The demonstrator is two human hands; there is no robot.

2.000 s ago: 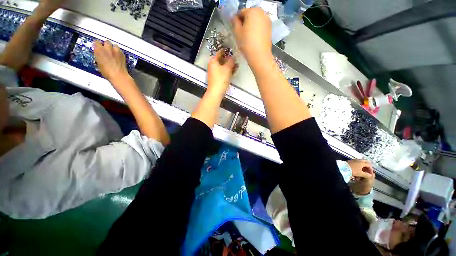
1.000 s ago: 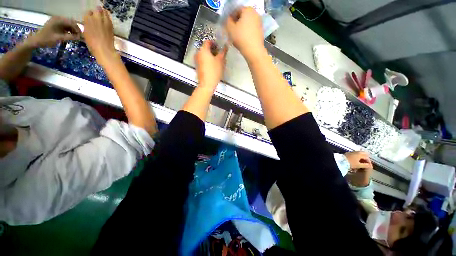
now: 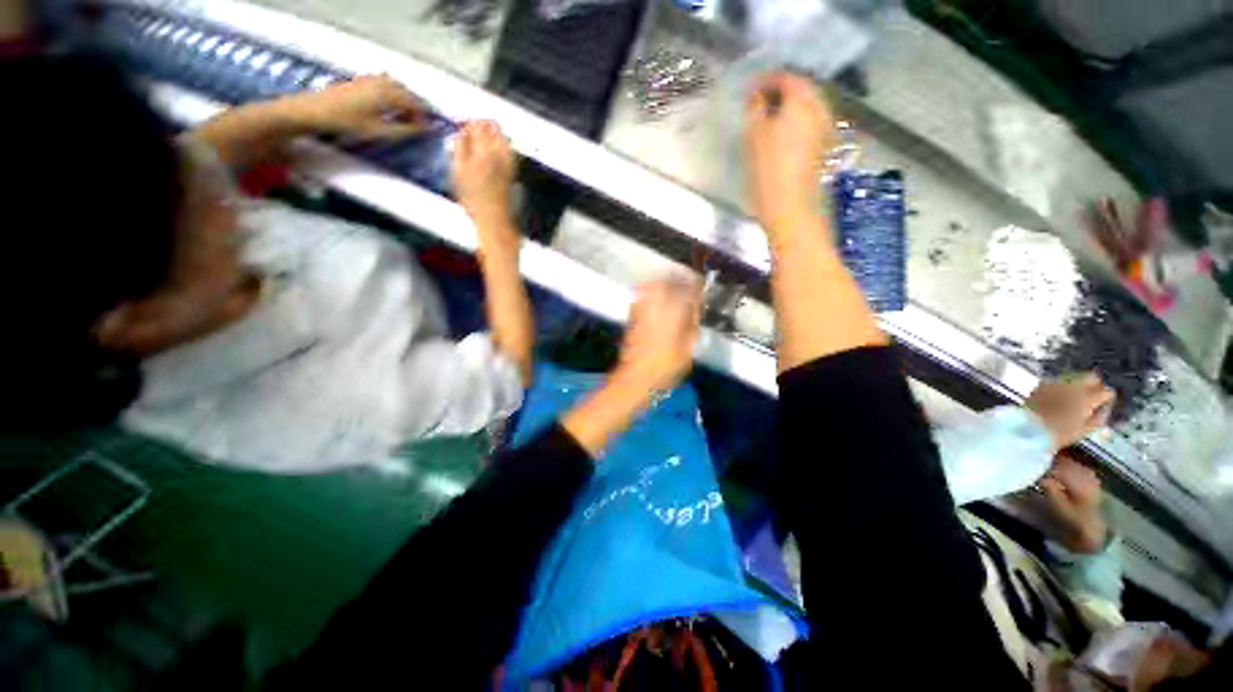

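Observation:
My left hand (image 3: 663, 325) is blurred over the near rail (image 3: 579, 280), above my lap; whether it holds anything cannot be told. My right hand (image 3: 788, 129) is over the parts tray (image 3: 940, 210), fingers curled, with a small dark spot at the fingertips that I cannot identify. A crinkled clear bag (image 3: 811, 38) lies just behind it. A pile of silvery leaded components (image 3: 667, 81) is in the tray left of my right hand. A blue circuit board panel (image 3: 872, 243) lies right of my right forearm, crossing the tray's near side.
A dark slotted rack (image 3: 568, 61) is left of the component pile. White parts (image 3: 1030, 277) and black parts (image 3: 1116, 338) lie at right, near another person's hands (image 3: 1075, 406). At left, a second person's hands (image 3: 480, 156) are at boards between the rails. Red-handled pliers (image 3: 1149, 250) are behind.
My left hand has moved from the component pile back towards my lap. My right hand has lowered slightly from the bag. The view has shifted, and more of the blue panel shows.

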